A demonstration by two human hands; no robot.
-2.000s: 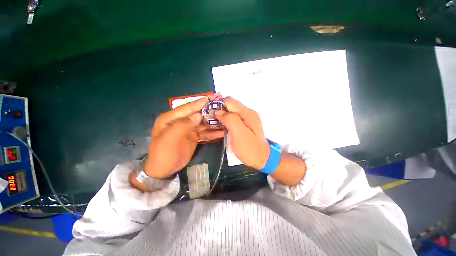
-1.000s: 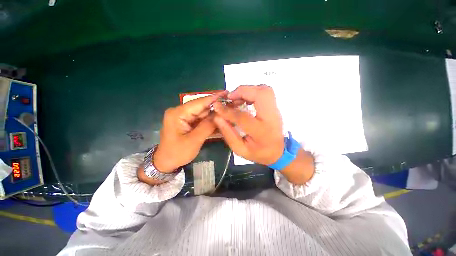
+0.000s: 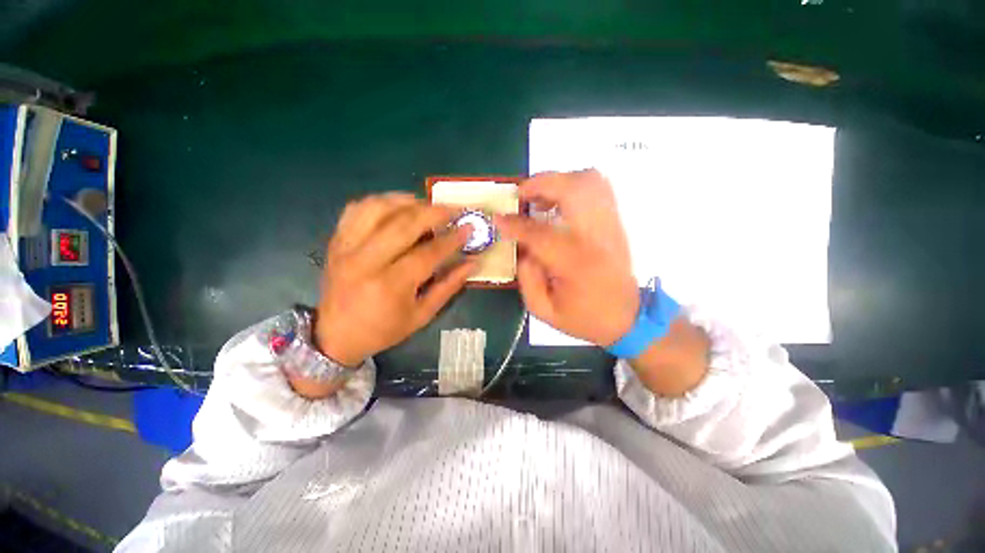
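Observation:
A small round watch head (image 3: 475,231), bright white inside a dark rim, is at the cream work pad (image 3: 495,265) with the red-brown rim. My left hand (image 3: 383,265) has its fingertips on the left side of the watch head. My right hand (image 3: 578,254) is at the right edge of the pad, blurred, with its index fingertip close to the watch head. Whether the right fingers touch it or hold a small part cannot be told. A silver wristwatch is on my left wrist and a blue band on my right wrist.
A large white paper sheet (image 3: 734,232) lies right of the pad. A blue control unit (image 3: 95,259) with red displays stands at the left, its cable running to the bench edge. A ribbed beige-grey pad (image 3: 462,362) and thin cord are at the front edge.
My hands have moved apart and the watch head, earlier held between both hands, now shows face up at the pad. The whole view has shifted, with bench items appearing further right.

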